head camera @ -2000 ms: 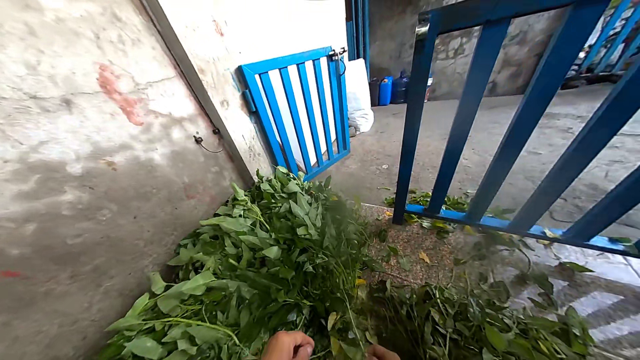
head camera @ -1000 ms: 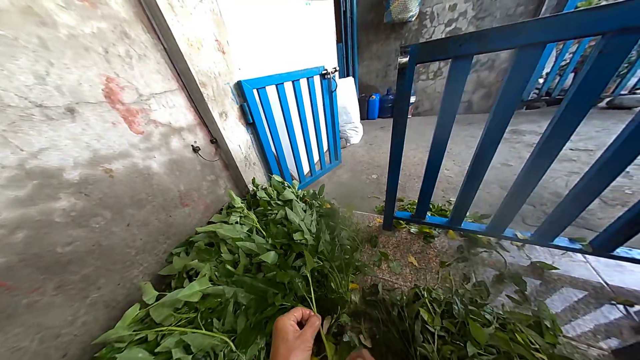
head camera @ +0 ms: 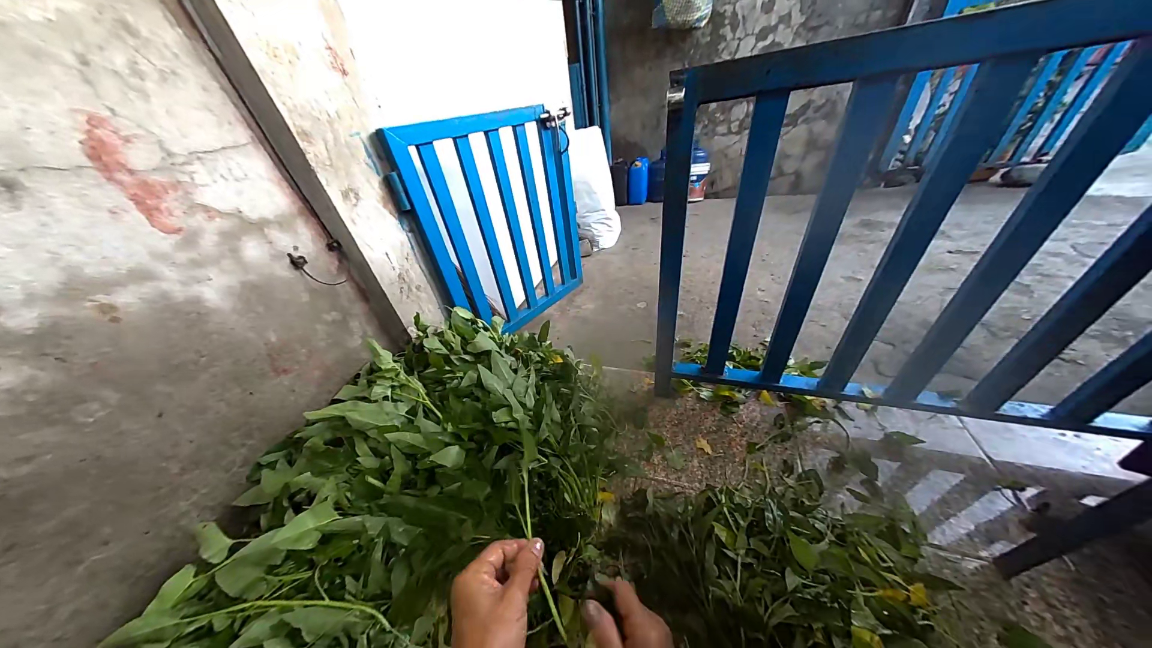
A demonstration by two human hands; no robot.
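Observation:
My left hand pinches a long green stem between thumb and fingertips; leaves show at its upper end, and its lower end hangs past the fingers. Just to the right, my right hand is low at the bottom edge, blurred, its thumb and fingers near the stem's lower part; whether it holds anything cannot be told. Beyond and left of the hands lies a large heap of leafy green stems. A second, darker heap of leaves and stems lies to the right, with some yellow leaves in it.
A stained concrete wall rises on the left. A small blue slatted gate stands behind the heap, beside a white sack. A larger blue metal gate spans the right. Blue containers stand at the far wall. Scattered leaves lie by the threshold.
Two seconds ago both hands were low at the bottom edge. My left hand has since come further into view, holding a stem upright. My right hand shows more than one second ago.

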